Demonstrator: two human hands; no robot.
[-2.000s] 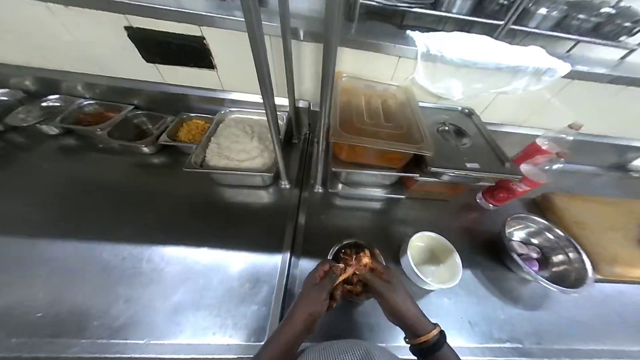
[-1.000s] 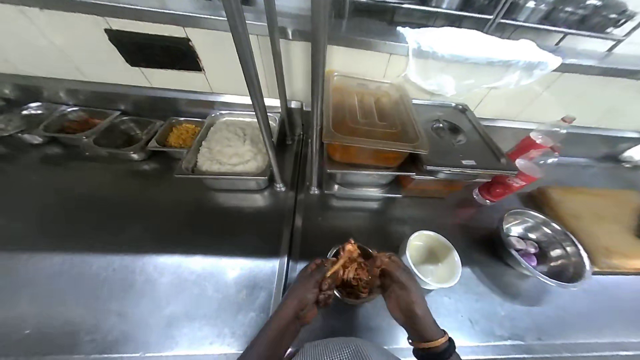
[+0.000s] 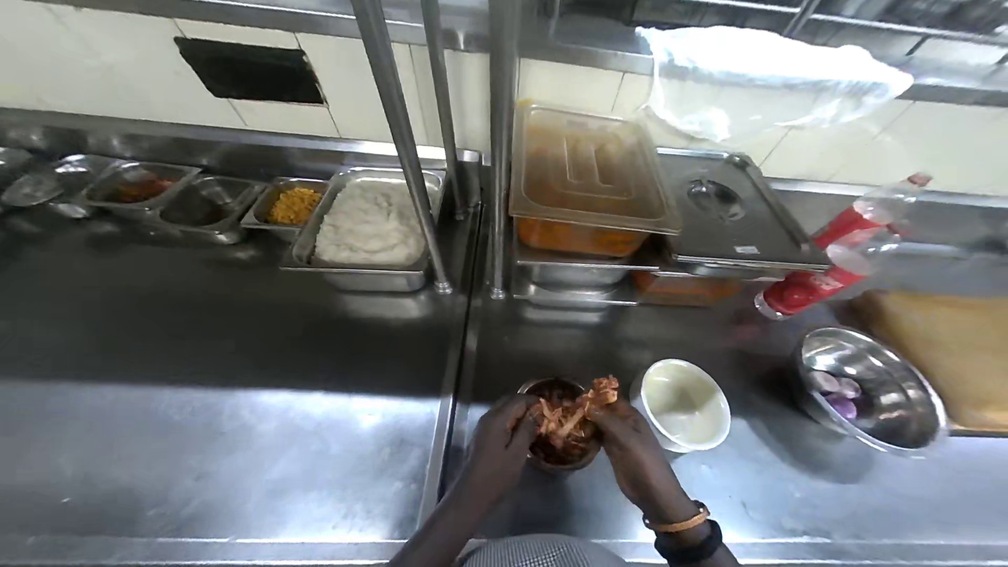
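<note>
A small round metal bowl (image 3: 561,465) with shredded reddish-brown meat in it stands on the steel counter near me. Over its left side, my left hand (image 3: 504,437) pinches one end of a piece of cooked meat (image 3: 571,417). My right hand (image 3: 626,441), with an orange band and a black band at the wrist, grips the same piece at the bowl's right side; a knobbly end sticks up above the fingers. Just right of that hand is a white round tub (image 3: 685,405) with pale contents.
A steel bowl (image 3: 874,386) with onion pieces and a wooden board (image 3: 953,346) are at right. Behind stand plastic bottles (image 3: 819,287), a lidded container (image 3: 591,169), a lidded steel pan (image 3: 724,205) and a pan of white food (image 3: 374,220). Metal posts (image 3: 500,157) rise mid-counter.
The piece of meat held over the bowl now sticks up towards my right hand; one second ago it rose between both hands. My hands have stayed at the bowl.
</note>
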